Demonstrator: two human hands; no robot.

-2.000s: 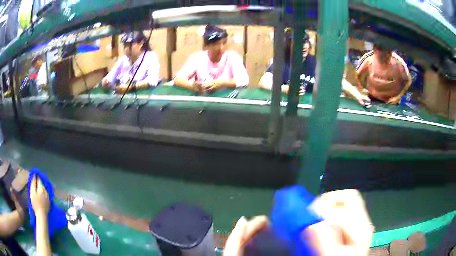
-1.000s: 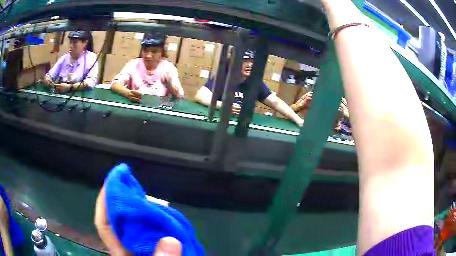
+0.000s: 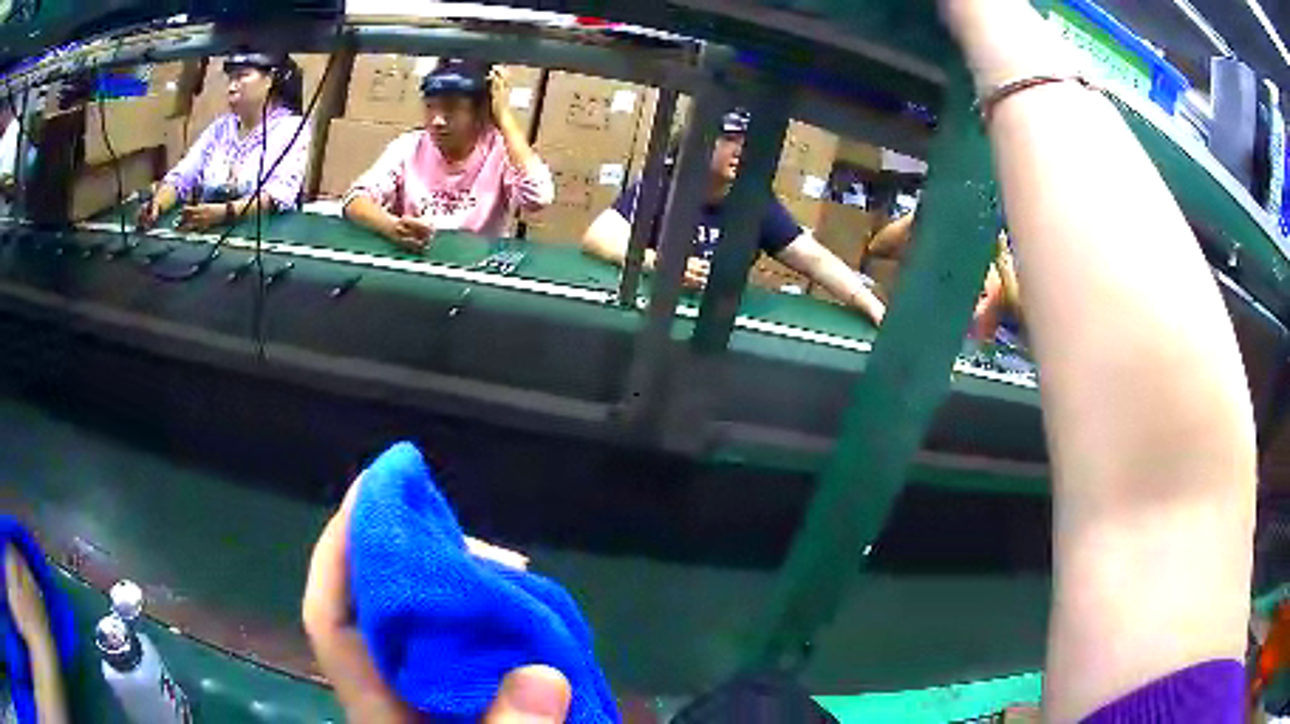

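Observation:
A blue cloth is bunched in my left hand, low and left of centre, with the thumb pressed on its near side. My right forearm rises along the right side, with a purple sleeve and a thin wrist band. My right hand is at the top edge, mostly cut off, so its fingers do not show. A dark rounded top, perhaps a speaker, is cut off by the bottom edge.
A green upright stands beside my right forearm. A bottle and another person's hand with a blue cloth are at lower left. People sit across the line behind a dark frame.
Since the oldest frame, my right hand has gone from beside the cloth up to the top edge. The cloth is now in my left hand. The speaker is mostly out of view.

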